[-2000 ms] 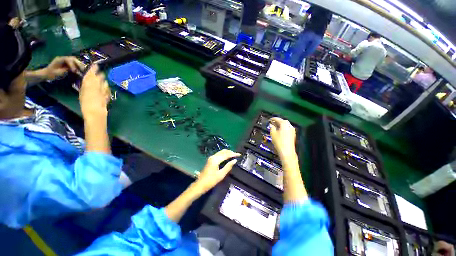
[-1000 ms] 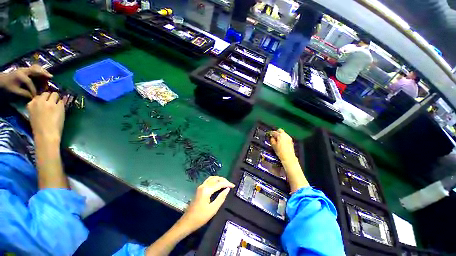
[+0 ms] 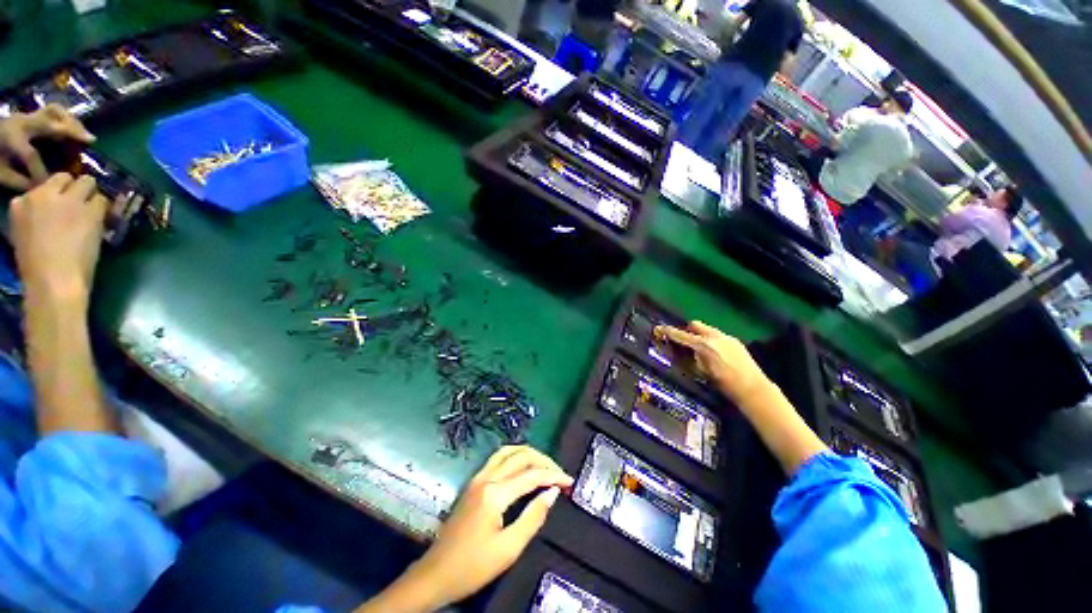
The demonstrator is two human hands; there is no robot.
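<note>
A black foam tray (image 3: 578, 413) lies in front of me with phone units in a row of pockets. One phone unit (image 3: 653, 503) shows silvery white with a small orange strip. My left hand (image 3: 505, 509) is at the tray's left edge, palm down, thumb and forefinger tips close together beside this unit; I cannot tell whether a tiny part is between them. My right hand (image 3: 716, 359) reaches over the far pocket, its fingertips on the phone unit there and partly covering it. Whether it pinches a part is too small to tell. Small black parts (image 3: 489, 407) lie piled left of the tray.
A second foam tray (image 3: 805, 401) stands close on the right. Stacked trays (image 3: 545, 228) stand beyond. A blue bin (image 3: 234, 156) and clear bag (image 3: 374, 195) of pale pieces lie at left, near another person's hands (image 3: 58, 216). The bench edge (image 3: 275, 443) runs at lower left.
My right hand has turned so its fingers point left, still at the far pocket. My left hand stays by the tray's left edge. The view has shifted; the neighbour's hands have moved left in it.
</note>
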